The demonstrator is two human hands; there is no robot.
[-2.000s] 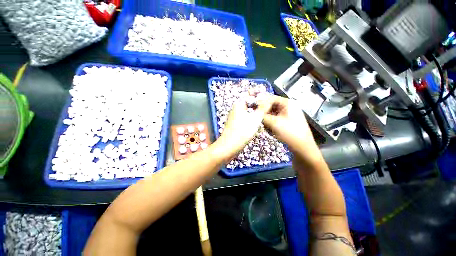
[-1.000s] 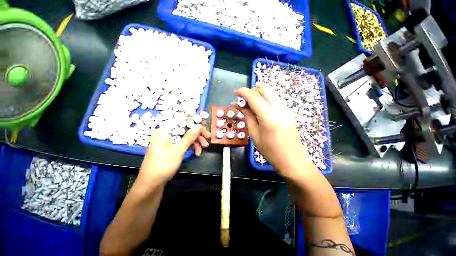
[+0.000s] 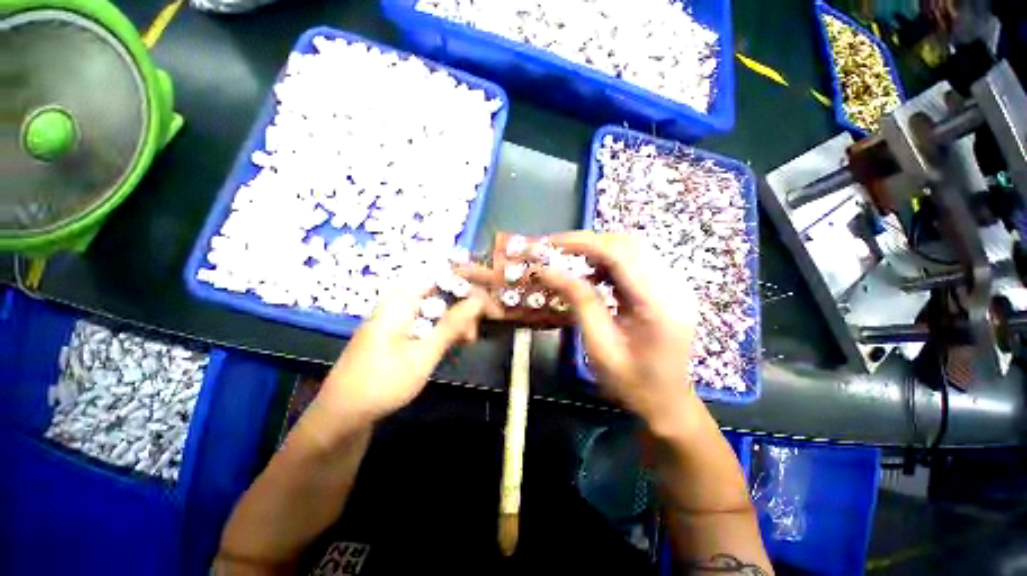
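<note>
The orange-brown loading fixture [image 3: 503, 253] lies between the two trays, with white round pieces in its holes. Its long pale handle [image 3: 516, 439] points towards me. My right hand [image 3: 636, 321] is over the fixture's right part, fingers bent on white pieces there, and hides some holes. My left hand [image 3: 400, 343] is at the fixture's left edge, beside the left tray's near corner, with several white housings between and on its fingers. The left parts tray [image 3: 201, 264] holds white housings. The right parts tray [image 3: 752, 281] holds leaded components, partly behind my right hand.
A deeper blue rear bin [image 3: 541, 70] holds whitish pieces. A green-framed fan [image 3: 135, 113] stands at left. The metal bench press [image 3: 839, 253] and a small tray of brass-coloured parts [image 3: 865, 73] are at right. Blue bins [image 3: 242, 416] sit below the bench edge.
My right hand has come down from above the fixture's upper right corner onto its right part. My left hand still holds white housings near the fixture's left edge. The view has shifted slightly.
</note>
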